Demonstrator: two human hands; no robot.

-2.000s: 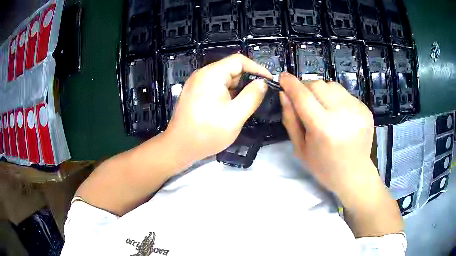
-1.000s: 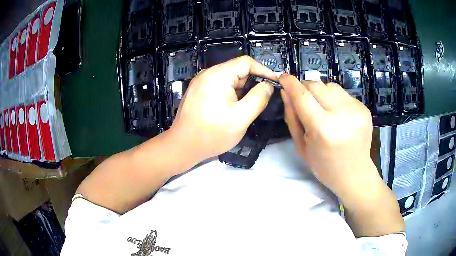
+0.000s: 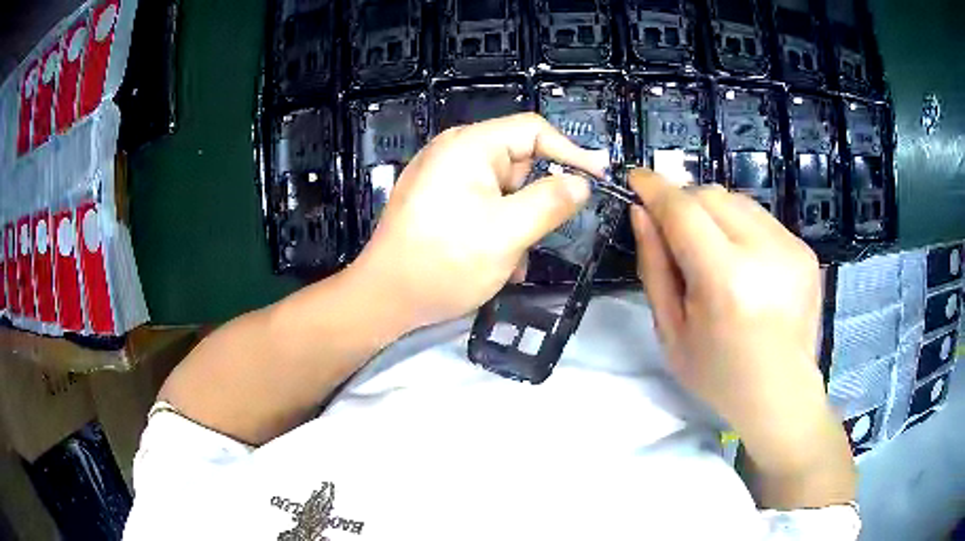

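A black phone housing [image 3: 521, 336] with window-like cut-outs hangs tilted from my left hand [image 3: 466, 217], its lower end over the white shirt. My left thumb and index finger grip its upper end. My right hand [image 3: 725, 275] is at the housing's upper right corner, thumb and index finger pinched close to its edge. The fingertips hide whether they hold a tiny part. The glossy black blister tray [image 3: 265, 174] lies behind the hands, with housings in its pockets.
Red pieces with white circles [image 3: 93, 269] stand in pale trays at left. Black pieces with white circles [image 3: 931, 349] lie in a pale tray at right. The green mat [image 3: 206, 222] shows beside the black tray. A cardboard box [image 3: 64, 396] is at lower left.
The housing has tilted so more of its face and cut-outs show, and its lower end reaches further down. My right hand has shifted slightly right.
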